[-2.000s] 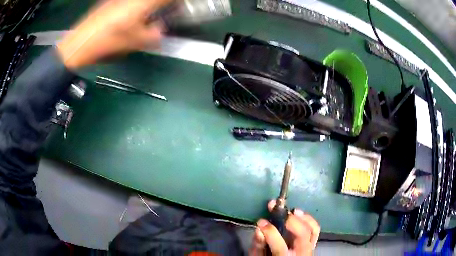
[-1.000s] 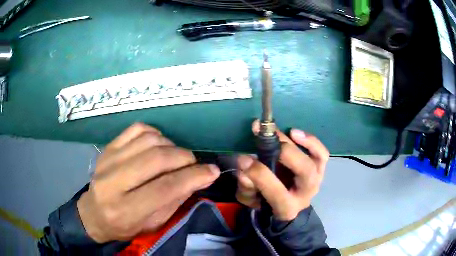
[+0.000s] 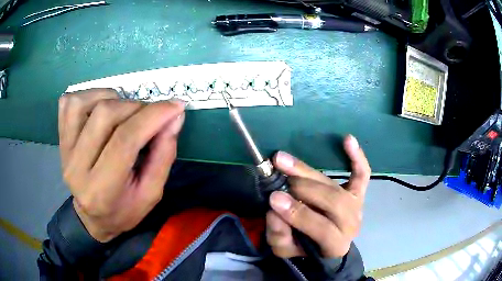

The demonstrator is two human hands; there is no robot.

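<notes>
A white LED strip board (image 3: 247, 101) with a row of small dark joints lies flat near the bench's front edge. My right hand (image 3: 314, 203) holds the soldering iron (image 3: 246, 133) by its black handle; its tip is at the strip's lower part, right of the middle. My left hand (image 3: 118, 159) is over the strip's left end and hides part of it. Its thumb and forefinger are pinched at the strip's lower edge, with a short thin strand, likely solder wire (image 3: 188, 101), at the fingertips.
A black pen (image 3: 297, 22) lies behind the strip. Tweezers (image 3: 63, 9) lie at the upper left. A yellow sponge (image 3: 421, 99) in a pale tray is at the right, by the black stand (image 3: 454, 52). The iron's cord (image 3: 410, 184) runs right. A blue bin (image 3: 474, 188) is far right.
The iron has tilted left and its tip has moved onto the strip. My left hand has moved up and left from beside my right hand to the strip.
</notes>
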